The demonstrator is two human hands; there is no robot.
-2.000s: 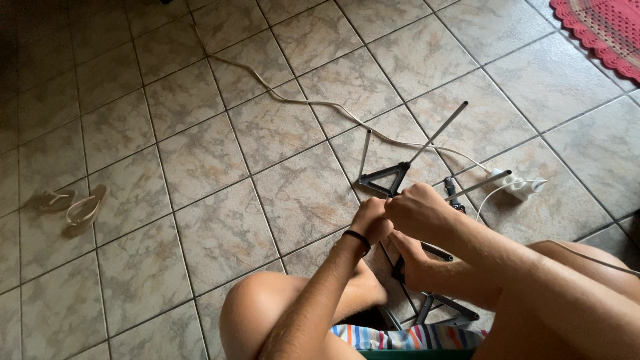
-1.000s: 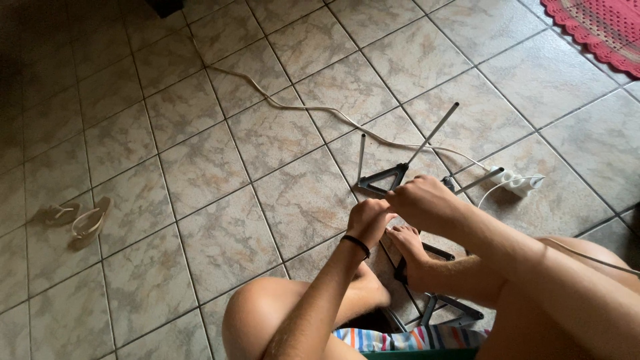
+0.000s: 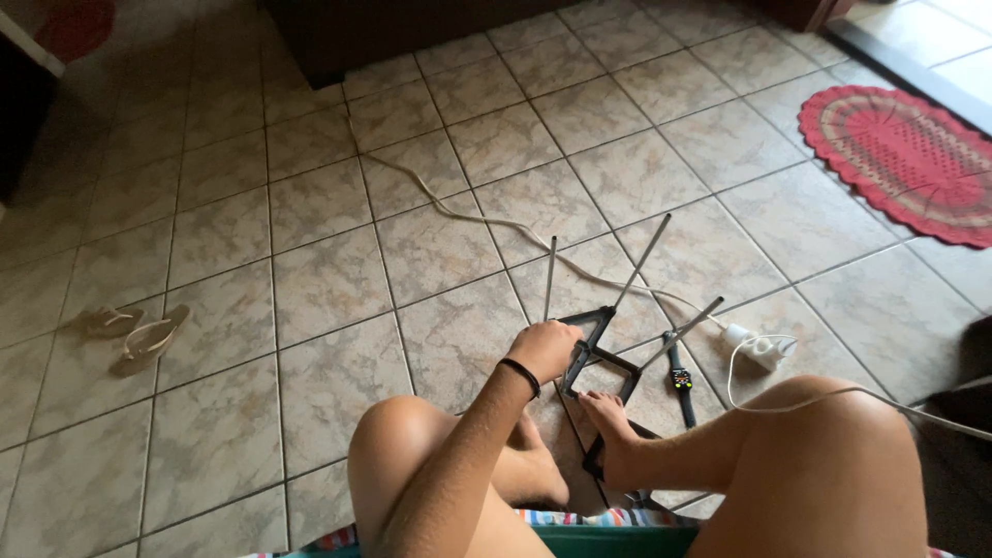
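My left hand (image 3: 545, 350), with a black band at its wrist, grips the left side of a black plastic frame (image 3: 612, 356) low over the tiled floor. Several thin metal rods (image 3: 642, 260) with dark tips rise at a slant from the frame's corners. My bare foot (image 3: 608, 418) touches the near part of the frame, and more black frame pieces (image 3: 595, 459) lie under and beside it. My right hand is out of view. A smartwatch with a black strap (image 3: 681, 378) lies on the floor just right of the frame.
A white power strip (image 3: 759, 347) with a plugged cord lies at the right; its long white cable (image 3: 484, 220) runs to the back left. Flip-flops (image 3: 155, 341) sit far left. A red oval crocheted rug (image 3: 914, 163) is at upper right. Dark furniture (image 3: 403, 35) stands behind.
My right hand, earlier together with my left at the frame, has gone out of view. The smartwatch and more of the frame now show. The view has widened toward the far floor.
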